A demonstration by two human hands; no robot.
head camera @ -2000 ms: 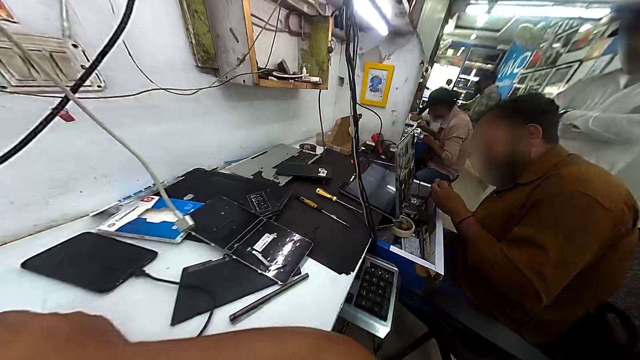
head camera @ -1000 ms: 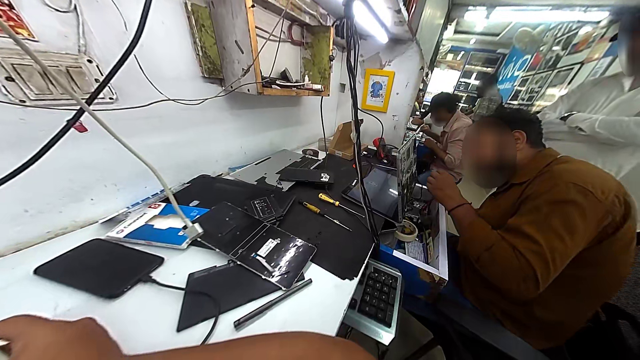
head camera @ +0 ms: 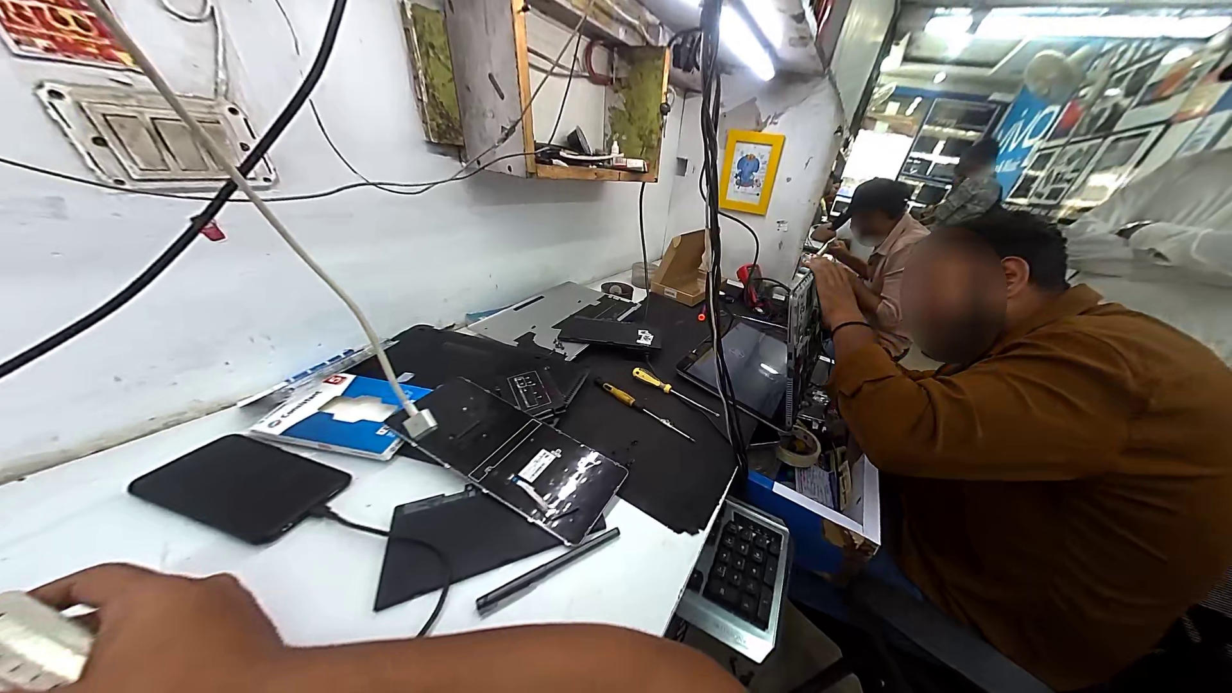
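Note:
My right hand (head camera: 159, 626) is at the lower left, its fingers closed around a white plastic object (head camera: 38, 643) cut off by the frame edge. The forearm runs across the bottom. My left hand is not in view. Just beyond the right hand lies a flat black device (head camera: 241, 486) with a black cable. To its right are a dark laptop cover panel (head camera: 510, 460), a thin black panel (head camera: 433, 539) and a black pen-like stick (head camera: 549, 570). A blue and white packet (head camera: 342, 414) lies behind, with a grey cable's connector (head camera: 420, 423) hanging above its edge.
Two yellow-handled screwdrivers (head camera: 618, 393) rest on a black mat (head camera: 635, 462). Black cables (head camera: 712, 192) hang over the bench. A keypad (head camera: 741, 577) and a blue-sided box (head camera: 799, 520) stand by the right edge. A co-worker (head camera: 1039, 423) sits right, hands at an upright laptop part (head camera: 801, 337).
The white object in my right hand now shows more at the left edge. The co-worker's hand has risen to the top of the upright laptop part.

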